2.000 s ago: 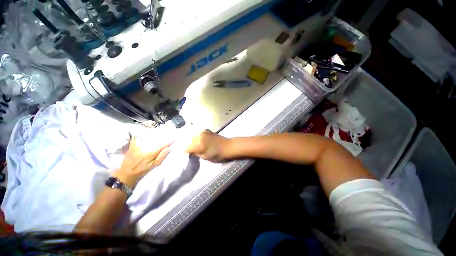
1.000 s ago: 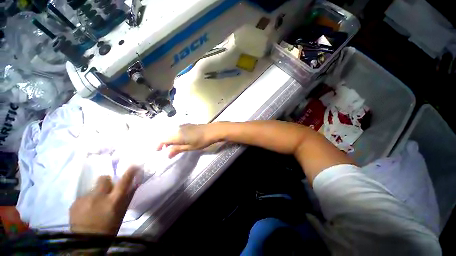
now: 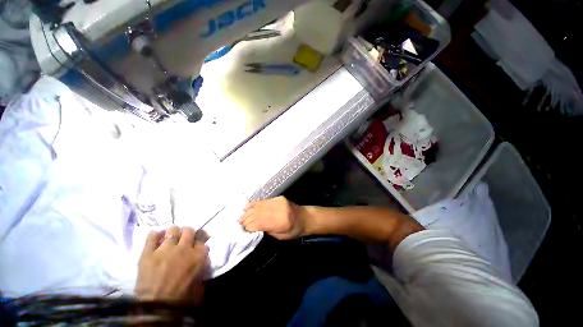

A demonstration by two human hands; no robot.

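A white to pale lilac garment (image 3: 83,211) lies bunched left of the needle area (image 3: 182,105) and over the table's front edge; its upper part is overexposed. My left hand (image 3: 171,262) lies on the cloth low in the middle, back up, fingers bent; whether it grips is hidden. My right hand (image 3: 273,217) is closed on the garment's edge at the table's front edge. The white sewing machine (image 3: 233,22) with blue stripe stands behind. Both hands are away from the needle.
Blue-grey snips (image 3: 272,68) and a yellow block (image 3: 308,57) lie on the machine bed. A ruled tape (image 3: 313,148) runs along the front edge. A clear tray (image 3: 377,80) of small items is at the table's right end, above a scrap bin (image 3: 457,153).
Both hands have moved toward the table's front edge, away from the needle. My right hand has closed on the cloth edge. The view has shifted, with the machine now higher and further left.
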